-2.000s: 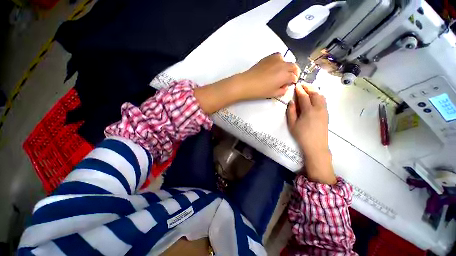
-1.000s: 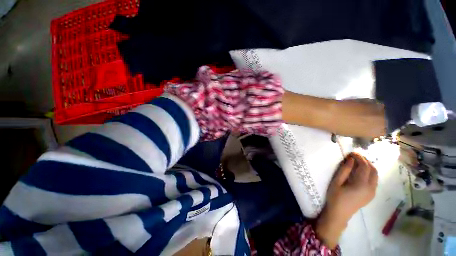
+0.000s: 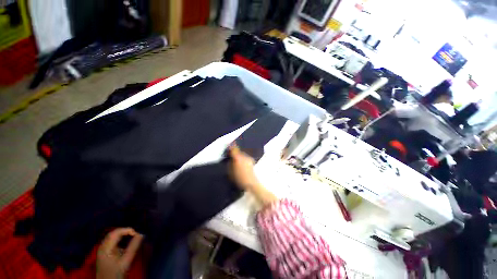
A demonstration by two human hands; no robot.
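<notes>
A large black fabric panel [image 3: 201,190] hangs over the table's front edge, from the middle of the table down to the left. My right hand [image 3: 245,171] grips its upper right edge, left of the sewing machine. My left hand [image 3: 117,253] is low at the left by the black fabric, thumb and fingers curled towards each other; blur hides whether they hold cloth. A big heap of black fabric [image 3: 163,125] covers the table's left part. A smaller dark piece [image 3: 264,133] lies left of the white machine head [image 3: 376,169].
Red-handled snips [image 3: 341,205] lie in front of the machine. A purple bundle [image 3: 417,259] is at the table's right end. A red crate [image 3: 16,237] stands lower left, under the fabric. More machines and dark garments are behind. Yellow-black tape [image 3: 32,103] marks the floor.
The view has lifted and swung left. My hands have left the needle area and moved apart, the left down to the fabric, the right onto the panel's edge. The panel now lies across the table front.
</notes>
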